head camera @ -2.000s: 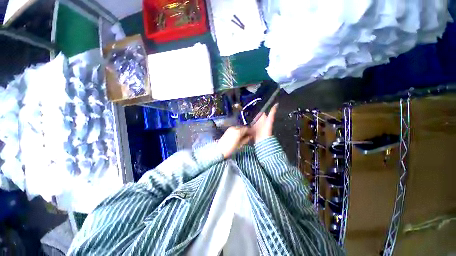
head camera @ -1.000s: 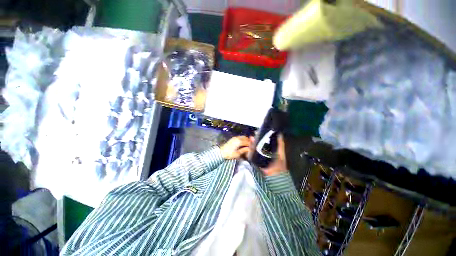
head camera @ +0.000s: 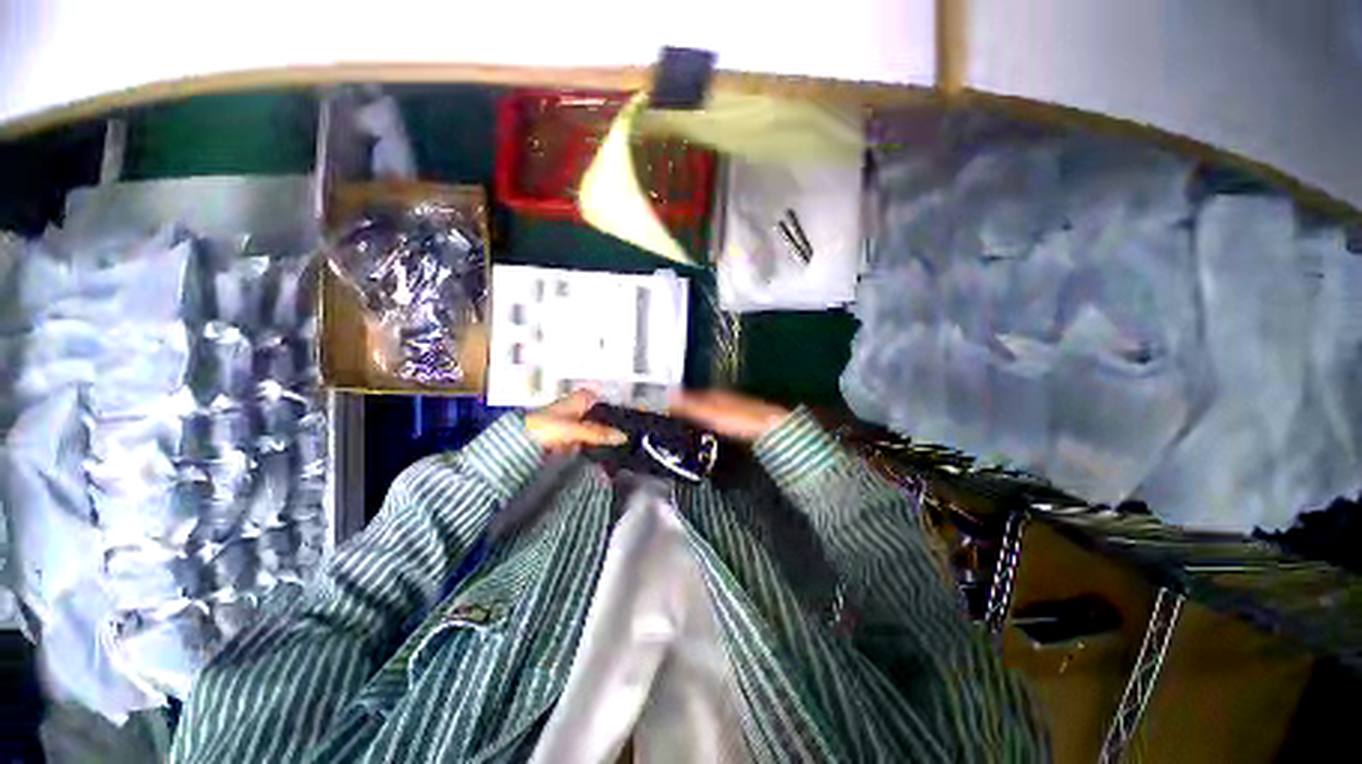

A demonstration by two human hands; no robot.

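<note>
A black elongated handle or lock unit (head camera: 645,436) with a silver loop on its right part lies across in front of my chest. My left hand (head camera: 572,424) grips its left end. My right hand (head camera: 728,411) is blurred, with fingers stretched flat along the unit's upper right side; whether it touches the unit is unclear. A stack of printed white sheets (head camera: 586,334) with grey shapes lies just beyond the hands on the green bench.
An open carton (head camera: 475,299) of glinting packets stands left of the sheets. Beyond are a red basket (head camera: 515,164), a hanging yellow sheet (head camera: 617,187) and a white pad (head camera: 747,269) with two dark sticks. Pale bags (head camera: 1031,329) lie at right, more at left; a wire rack (head camera: 1143,672) stands lower right.
The view has turned and shows the shelf edge. The black unit has gone from upright in my right hand to lying across, now held by my left hand. My right hand's fingers have straightened.
</note>
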